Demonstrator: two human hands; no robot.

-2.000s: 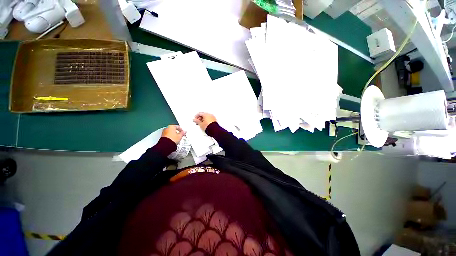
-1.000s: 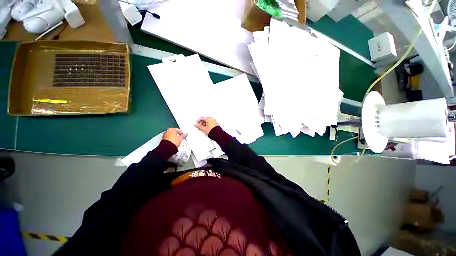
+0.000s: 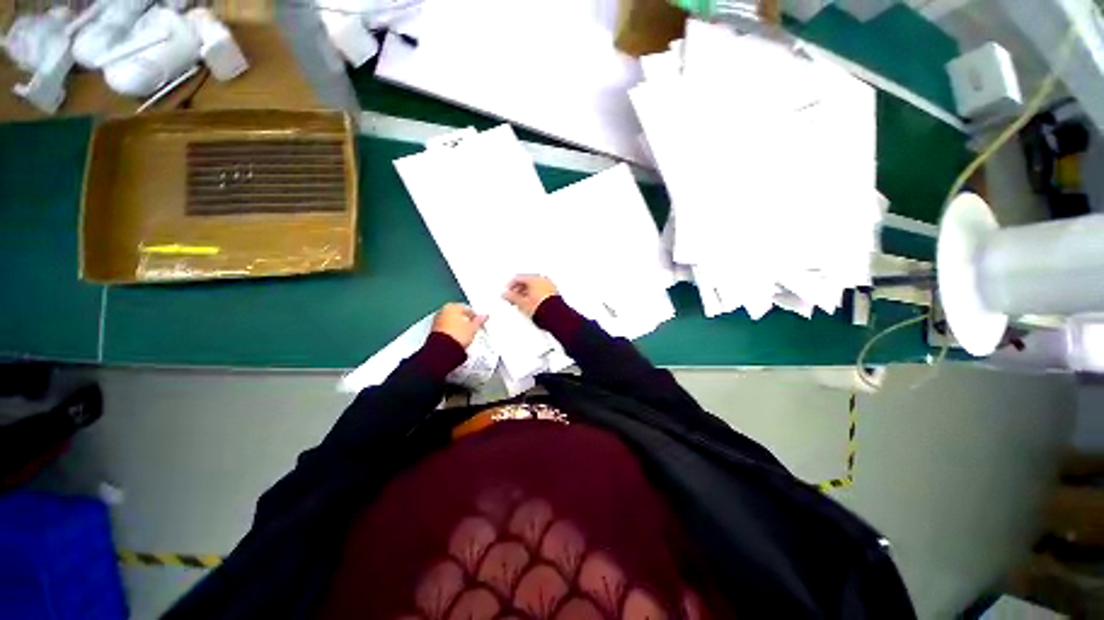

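Observation:
My left hand (image 3: 459, 325) pinches a white instruction leaflet (image 3: 476, 363) with faint print at the bench's near edge. My right hand (image 3: 529, 293) is over the left leaflet stack (image 3: 466, 200), its fingers bent close together; whether it holds paper I cannot tell against the white. A white sheet (image 3: 394, 354) sticks out to the left under my left forearm. The middle leaflet stack (image 3: 605, 230) touches the left stack's right side. The untidy right leaflet pile (image 3: 775, 170) lies further right.
A shallow carton tray (image 3: 99, 200) with a dark grid block (image 3: 266, 178) and yellow stick (image 3: 180, 250) stands left. White devices (image 3: 151, 55) lie upper left. A roll holder (image 3: 972, 275) is at right with a yellowish cable (image 3: 987, 151). A white box (image 3: 984, 81) stands rear right.
The whole view has shifted, so the bench items appear further right. Both hands keep nearly the same place over the stack. A dark shape now shows at the lower left above the blue bin.

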